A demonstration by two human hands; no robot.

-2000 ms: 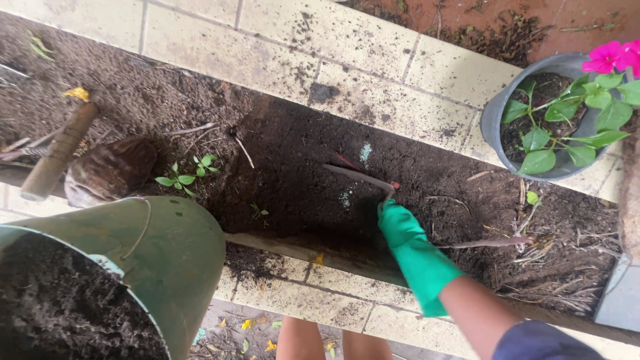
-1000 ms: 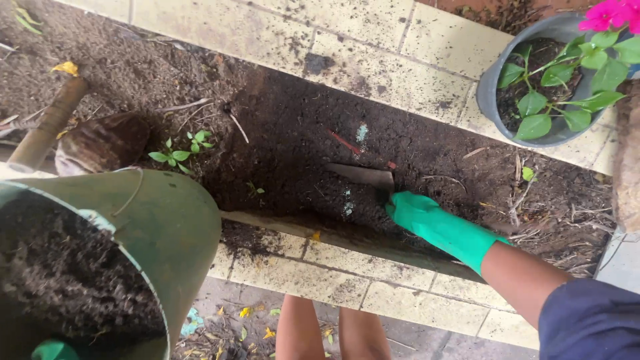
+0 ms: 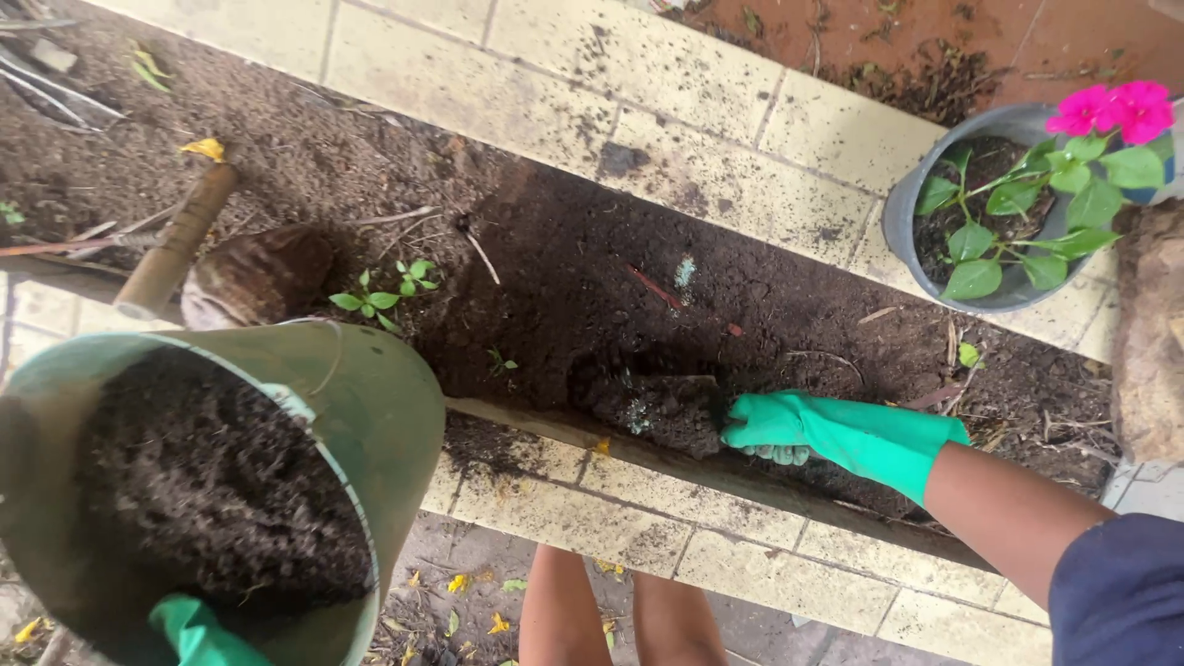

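My right hand [image 3: 777, 427], in a green rubber glove, is closed at the near end of a hand trowel, its handle hidden in the fist. Dark soil [image 3: 671, 407] heaped on the trowel covers most of the blade, low over the planting bed near its lower edge. Part of my left hand [image 3: 199, 634], in a matching glove, shows at the bottom left, at the lower inside of a green bucket [image 3: 398, 407]. The bucket is tilted and holds dark, loose soil [image 3: 222, 472]. Whether the left fingers grip anything is hidden.
A grey pot [image 3: 902, 222] with a pink-flowered plant stands on the tiled border [image 3: 694, 157]. Seedlings [image 3: 370, 301], a wooden handle [image 3: 176, 240] and a brown lump [image 3: 259, 273] are in the bed's left part. A rough brown block [image 3: 1152, 333] lies at the right.
The trowel's blade, bare in the earlier frames, now carries soil, and a dark hollow shows beside it. More of my left glove shows at the bucket than one second ago.
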